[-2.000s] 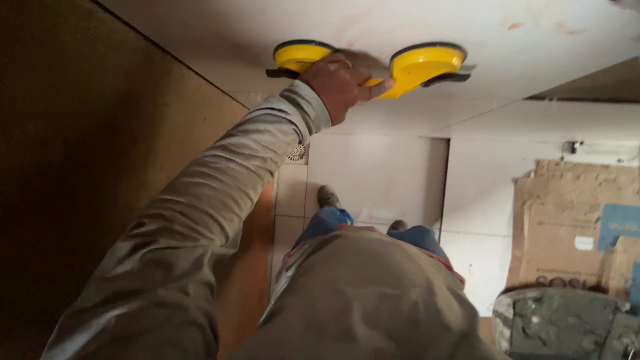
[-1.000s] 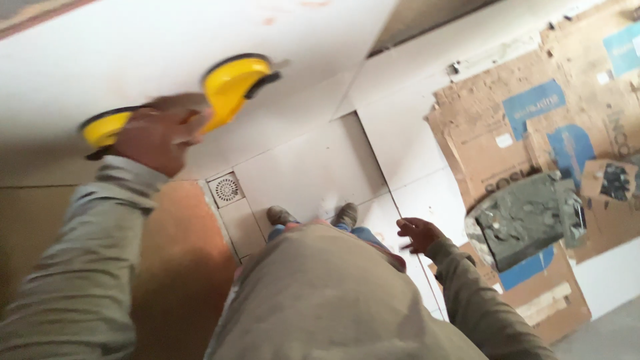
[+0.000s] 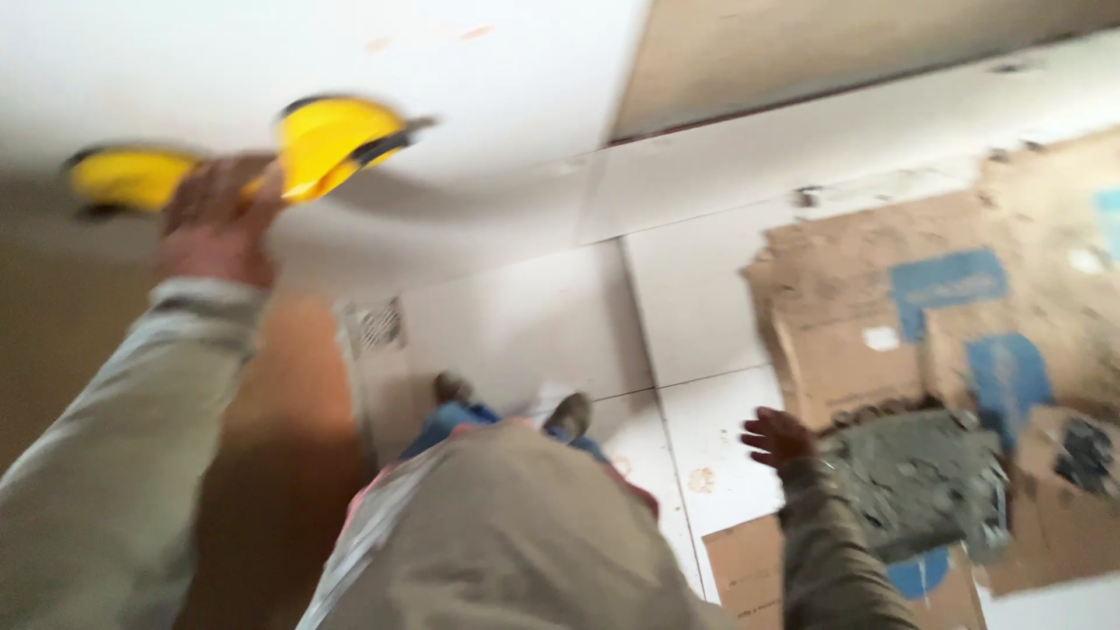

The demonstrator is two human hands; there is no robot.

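My left hand (image 3: 223,219) is closed around the handle of a yellow double suction-cup lifter (image 3: 337,144) at the upper left. The lifter's two cups are against a large white tile panel (image 3: 507,79), which has a few faint reddish marks. Part of the handle is hidden by my fingers, and motion blurs the hand and the lifter. Lower right, my right hand (image 3: 777,437) is empty, its fingers apart, over the pale floor tiles. It appears beside a grey mortar-covered tray or board (image 3: 919,477), though whether it touches that is not plain.
Flattened cardboard sheets (image 3: 849,350) with blue print cover the floor at right. A square floor drain grate (image 3: 381,324) lies left of my shoes. Pale floor tiles (image 3: 717,297) show a raised edge or step near my feet. A brown surface (image 3: 271,455) runs along the left.
My right hand, out of view two seconds ago, has come into view at the right. My left hand remains on the yellow lifter. The view has swung toward the right.
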